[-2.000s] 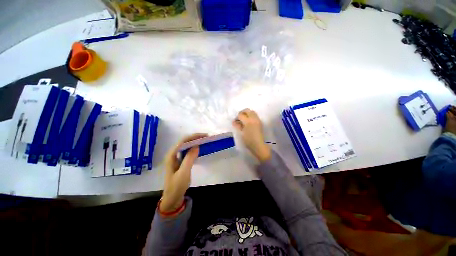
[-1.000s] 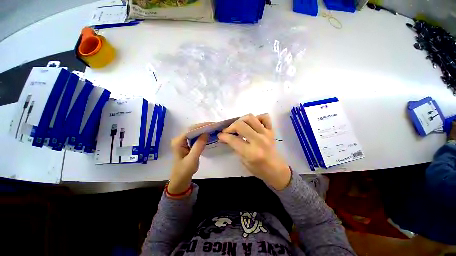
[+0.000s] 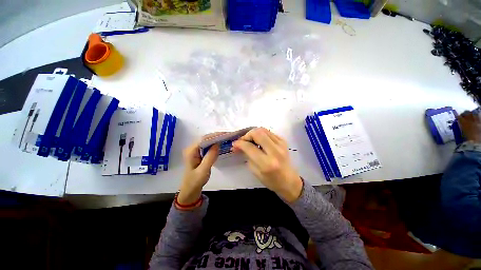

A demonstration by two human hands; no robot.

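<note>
A white and blue retail cable box point(image 3: 228, 138) is held between my hands above the table's front edge, its narrow side turned up towards me. My left hand point(image 3: 196, 166) grips its left end, thumb on the blue side. My right hand point(image 3: 269, 161) has its fingertips at the box's opening edge, right of the middle, and covers the right end. What lies inside the box is hidden.
Boxes with cable pictures point(image 3: 129, 140) lean in rows at left; text-side-up boxes point(image 3: 348, 142) overlap at right. Clear plastic pieces point(image 3: 221, 79) lie mid-table. An orange-yellow cup or roll point(image 3: 105, 59), blue bin point(image 3: 252, 15) and dark cables point(image 3: 459, 58) stand farther out. A coworker's hand point(image 3: 468, 126) is at right.
My right hand has come from beside the box onto its edge, and the box's blue side has turned mostly out of sight. The coworker's hand has moved over the blue piece.
</note>
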